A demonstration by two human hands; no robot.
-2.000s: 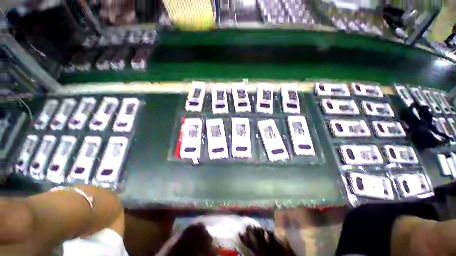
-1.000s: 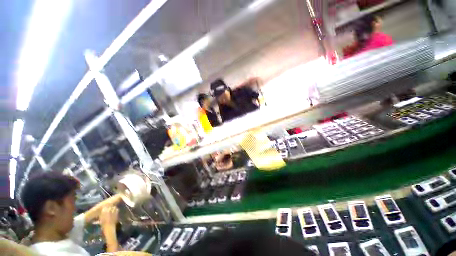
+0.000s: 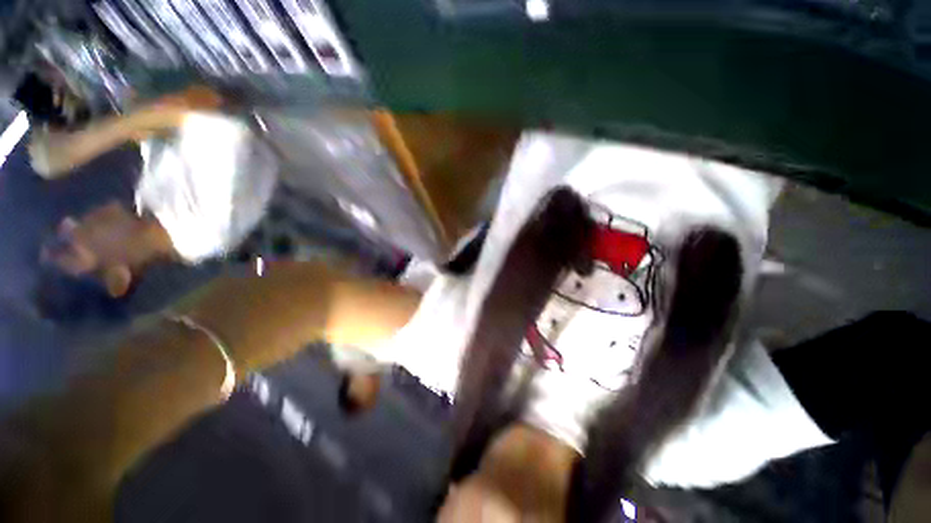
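Note:
My left arm crosses the lower left with a thin bracelet at the wrist. My left hand [image 3: 87, 429] is large, blurred and partly cut off at the left edge, and its fingers cannot be made out. On the right only a black sleeve and a dim sliver of skin show at the edge; my right hand is out of the picture. Nothing is seen held. Blurred pale phone units [image 3: 240, 36] stand in a row on the worktop at the top left, away from my left hand.
The dark green worktop [image 3: 613, 92] crosses the top. My white shirt [image 3: 602, 358] with a red print and long dark hair fill the middle. Another person in white [image 3: 204, 184] sits at the left with an arm towards the bench. The grey floor shows below.
The view has swung from the line and ceiling lights down to my own body and the floor. My left arm has come into view; the conveyor has gone out of it.

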